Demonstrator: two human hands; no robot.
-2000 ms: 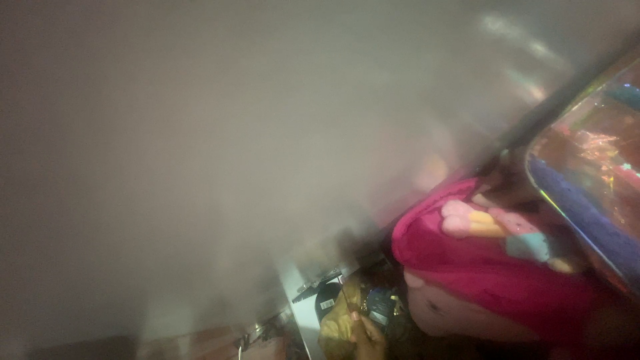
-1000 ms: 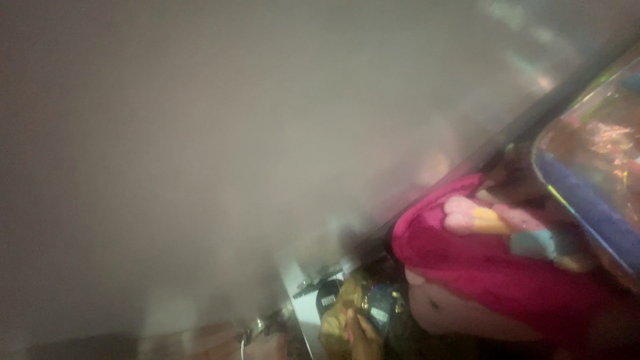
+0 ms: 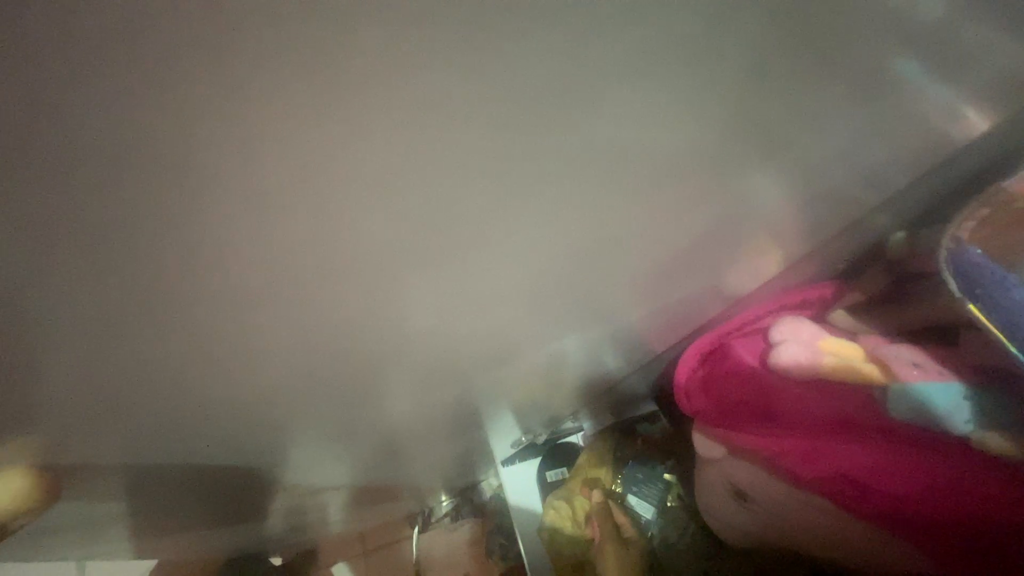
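Observation:
My right hand (image 3: 614,530) is low in the frame, its fingers bent against crumpled yellow material (image 3: 566,512); whether they grip it or a small reddish thing at the fingertips is unclear. Beside it lie a black rounded item with a white barcode label (image 3: 558,472) and a dark, shiny packet bearing writing (image 3: 642,488). A blurred, skin-toned rounded shape (image 3: 24,488) shows at the left edge; it may be part of my left hand, but I cannot tell.
A large grey, faintly reflective surface (image 3: 360,224) fills most of the view, very close. On the right are bright pink fabric with a soft-looking figure (image 3: 808,448) and a clear blue-edged container (image 3: 988,292). Cables and metal bits (image 3: 444,508) lie at the bottom.
A thin stick-like thing stood up at my right hand two seconds ago; I cannot see it now. The blurred shape at the left edge has come into view.

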